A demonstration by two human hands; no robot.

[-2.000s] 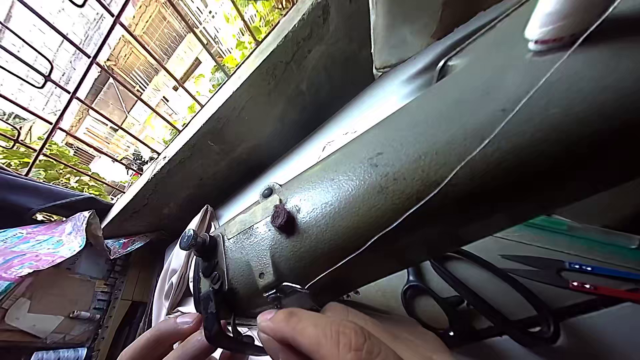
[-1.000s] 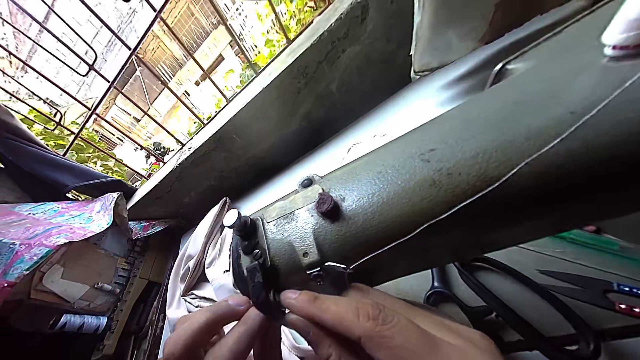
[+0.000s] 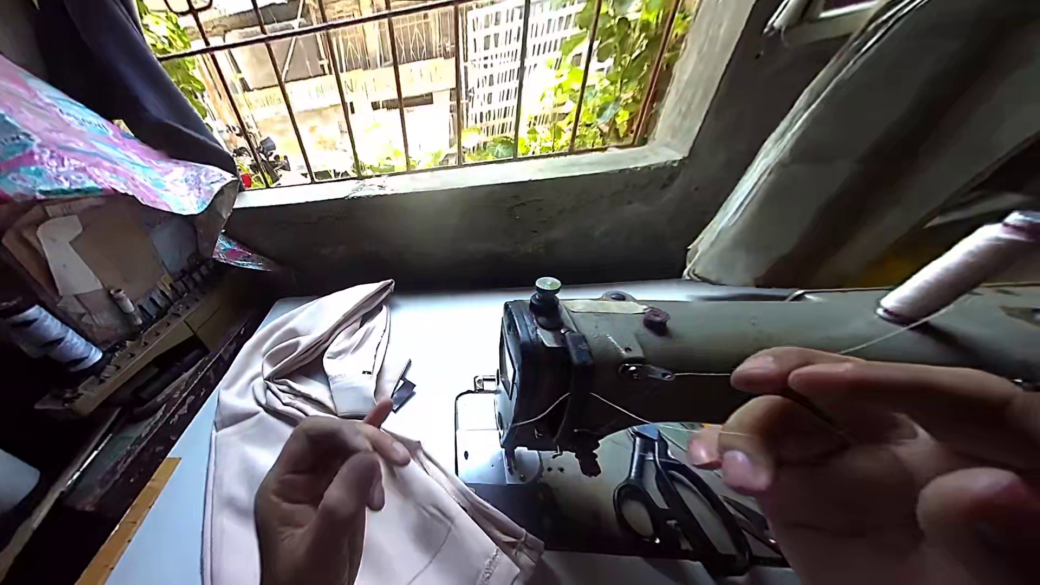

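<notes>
A sewing machine (image 3: pixel 540 382) stands on the pale table, its arm reaching right. My right hand (image 3: pixel 861 455), at the right, has white thread (image 3: pixel 699 374) running to its fingertips from the machine's head. Whether the fingers pinch it is hard to tell. My left hand (image 3: pixel 325 487) is raised over the light beige cloth (image 3: pixel 268 406), fingers curled and thumb apart, with nothing seen between them. A white thread cone (image 3: pixel 951 272) is on top of the machine's arm. Black-handled scissors (image 3: pixel 691 504) lie below the arm.
A barred window (image 3: pixel 422 89) and its concrete sill (image 3: pixel 455 191) are behind the machine. At the left are a wooden rack (image 3: pixel 154 333), a thread spool (image 3: pixel 53 337) and shiny patterned sheeting (image 3: pixel 97 154). A small dark object (image 3: pixel 402 393) lies beside the cloth.
Both hands have left the machine's head; my right is now to its right and my left over the cloth. The view has swung wider, showing the cloth and table.
</notes>
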